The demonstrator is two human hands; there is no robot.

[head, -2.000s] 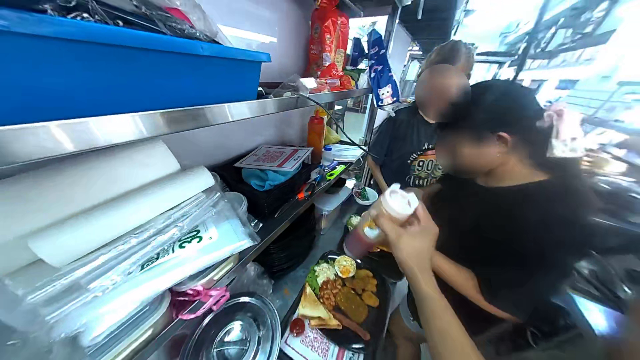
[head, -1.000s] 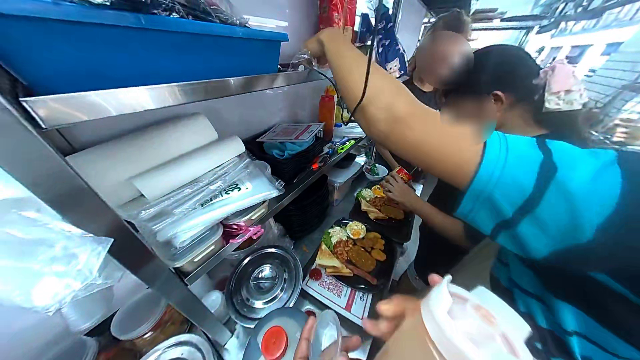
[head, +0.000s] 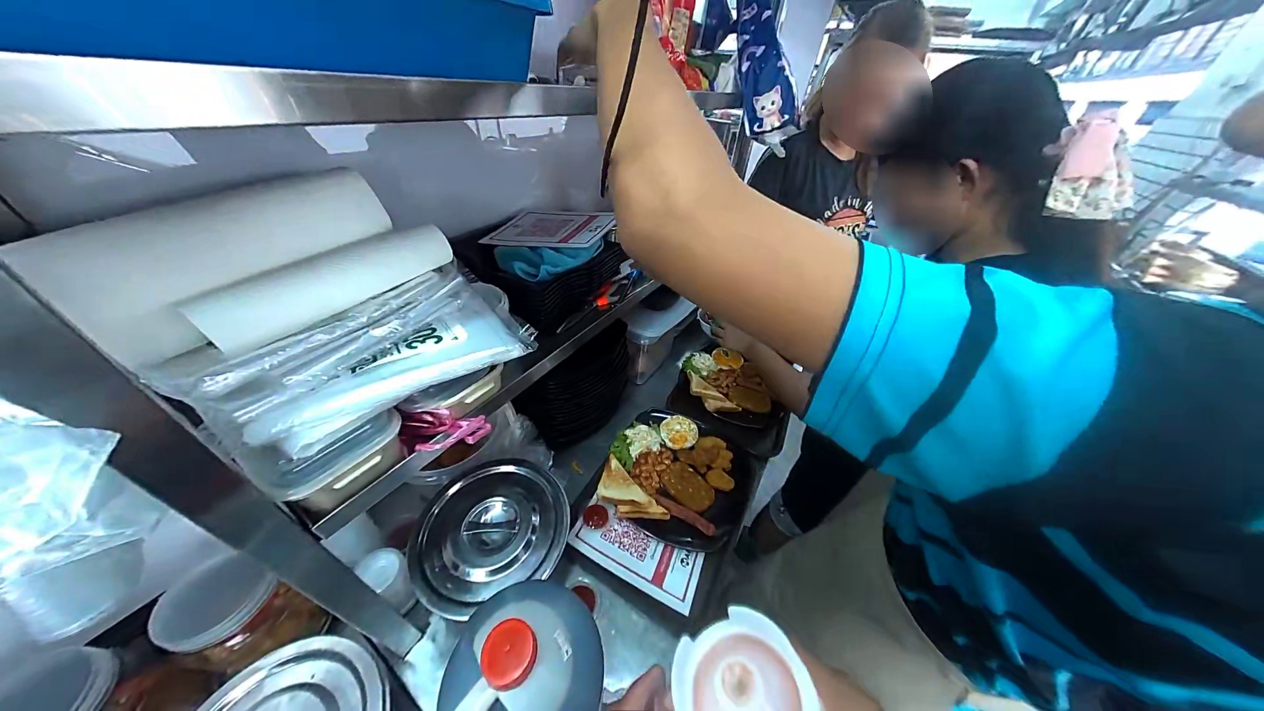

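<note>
A pinkish bottle with a white rim (head: 741, 667) is at the bottom edge, with my right hand (head: 834, 686) around its right side, mostly hidden behind it. Fingertips (head: 644, 689) show left of the bottle; they may be my left hand's, but which hand cannot be told. A grey container with a red cap (head: 509, 654) stands beside them. Beyond lies a black plate (head: 716, 541) of toast, beans, egg, sausage and nuggets, with a small cup of red sauce (head: 595, 515) at its near side. It overlaps a printed sheet (head: 657, 573). A second filled black plate (head: 765, 420) lies behind.
A co-worker's arm (head: 711, 207) in a cyan sleeve crosses above the plates to the upper shelf (head: 296, 94). Two people stand beyond. A steel lid (head: 489, 573), lidded tubs (head: 212, 602), paper rolls (head: 316, 286) and a plastic packet (head: 395, 365) crowd the left.
One second ago more of both my hands showed at the bottom; now little of them shows. The co-worker's cyan-sleeved arm, absent two seconds ago, stays raised to the shelf.
</note>
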